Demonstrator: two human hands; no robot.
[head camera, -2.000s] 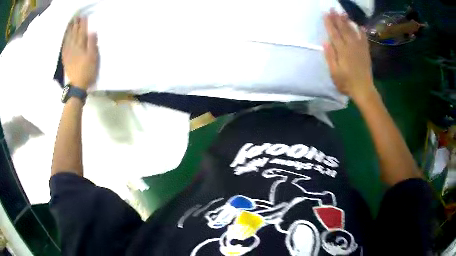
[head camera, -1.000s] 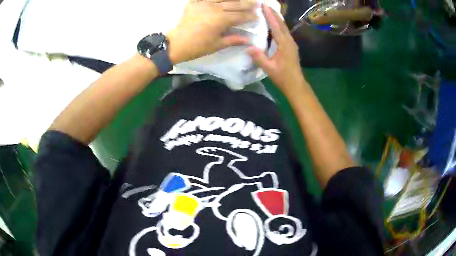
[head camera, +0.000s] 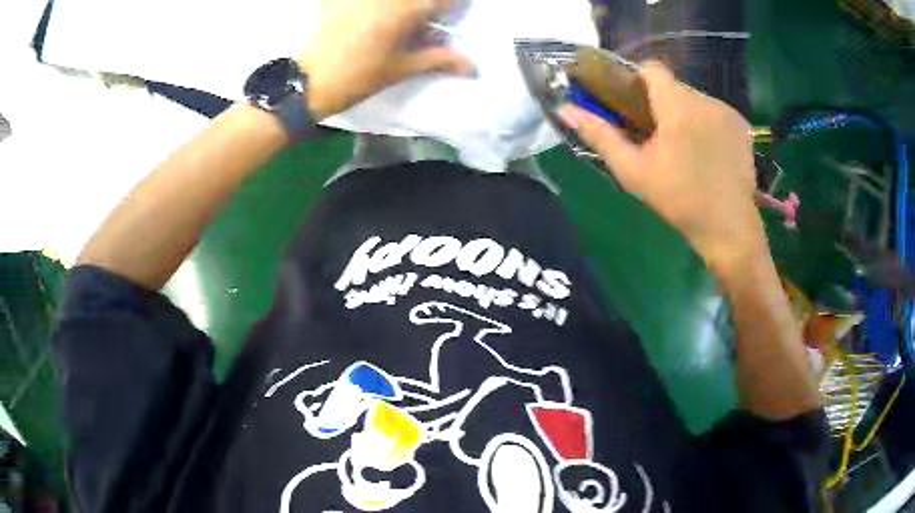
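Note:
The white garment piece (head camera: 472, 110) lies in front of me at the top of the view, its near end wrinkled and hanging towards my shirt. My left hand (head camera: 386, 50) lies over it from the left, partly cut by the top edge; its thumb and fingers are apart, and whether it pinches cloth cannot be told. My right hand (head camera: 682, 150) is closed around the brown and blue handle of the steam iron (head camera: 610, 92). The iron's pointed tip is at the right end of the white cloth; whether it touches is unclear.
More white cloth (head camera: 60, 160) lies at the left. A dark pad (head camera: 692, 50) is behind the iron. Blue and reddish lines (head camera: 788, 205) hang at the right. A cluttered rack with yellow edges (head camera: 853, 401) stands at the lower right. The floor (head camera: 642, 291) is green.
My right hand has left the cloth end and taken hold of the iron, which has come left to the cloth. My left hand has shifted slightly left. Earlier both palms lay flat on the spread cloth.

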